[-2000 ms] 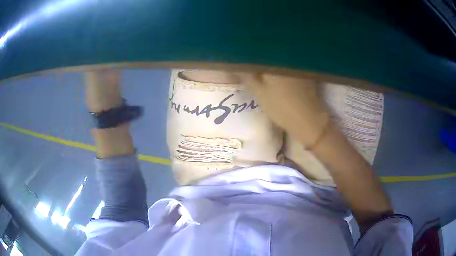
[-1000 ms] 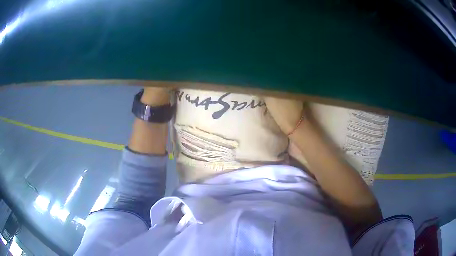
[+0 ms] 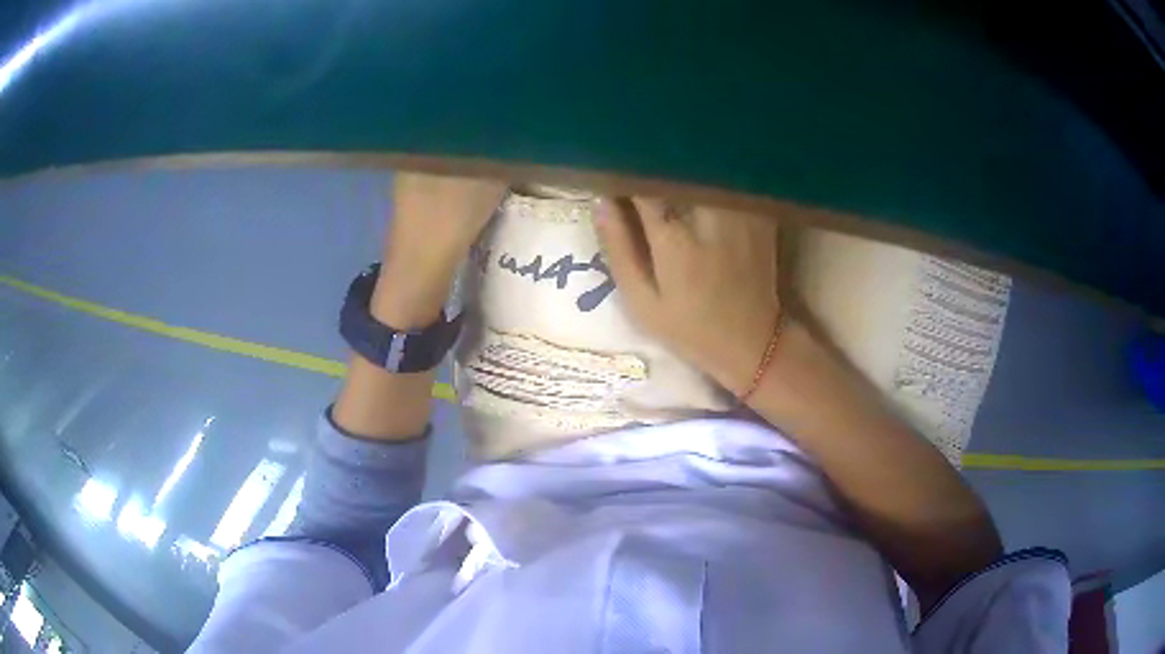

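Observation:
The wearer's cream trousers (image 3: 530, 300), with dark lettering and frayed rips, show below the bench edge. My left hand (image 3: 447, 217), with a dark watch on the wrist, is beside the trouser leg at the left. Its fingers are hidden, so its grip cannot be told. My right hand (image 3: 696, 275), with a thin red string at the wrist, lies palm down over the trousers. Its thumb and fingers are apart and nothing shows in it. Some of its fingertips are hidden by the bench edge.
The green bench top (image 3: 575, 90) crosses the upper frame, its brownish front edge just over my hands. Yellow floor lines (image 3: 173, 330) run across the grey floor. A blue thing (image 3: 1150, 364) is at the far right, a dark red one (image 3: 1090, 616) at the lower right.
My left hand has moved right to the trouser leg. My right hand moved under the bench edge, then partly back out, and shows more than a second ago. The bench edge has shifted in view.

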